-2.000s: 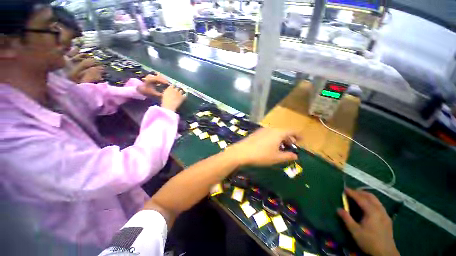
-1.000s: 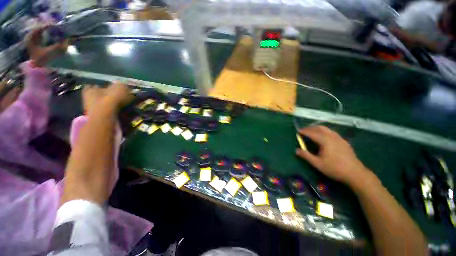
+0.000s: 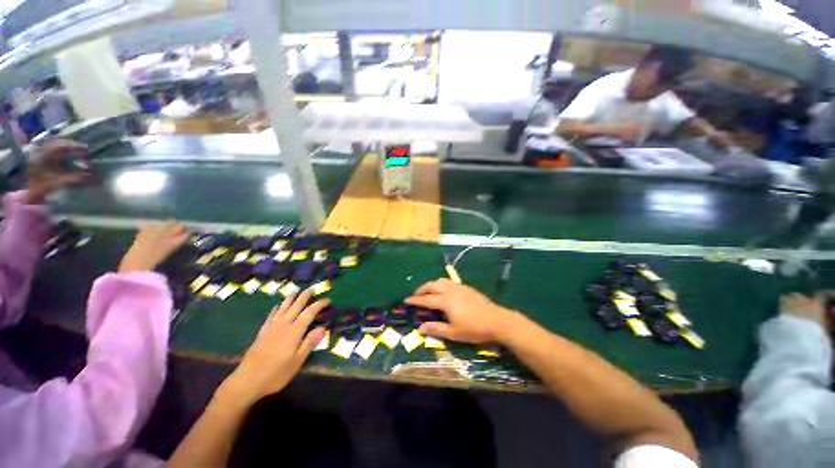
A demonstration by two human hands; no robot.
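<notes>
A near row of black watch units (image 3: pixel 374 318) with white, yellow-edged batteries (image 3: pixel 366 345) lies on the green bench. My left hand (image 3: pixel 286 340) rests at the left end of the row, fingers spread, partly over a unit. My right hand (image 3: pixel 458 311) is at the right end, over several units; its fingers hide whether it grips one. The light pen tool (image 3: pixel 452 273) shows at the back of my right hand, joined to a white cable (image 3: pixel 495 226). Whether my fingers hold the pen is unclear.
More units (image 3: pixel 265 265) lie in rows behind my left hand, others in a cluster (image 3: pixel 632 302) to the right. A power supply (image 3: pixel 396 174) stands on a wooden board (image 3: pixel 366 215). A pink sleeve (image 3: pixel 137 315) is close left, a pale sleeve (image 3: pixel 787 366) right.
My left hand has come back from the far left to the near row. My right hand has moved onto the row's right end. The units there sit closer together. The view has shifted.
</notes>
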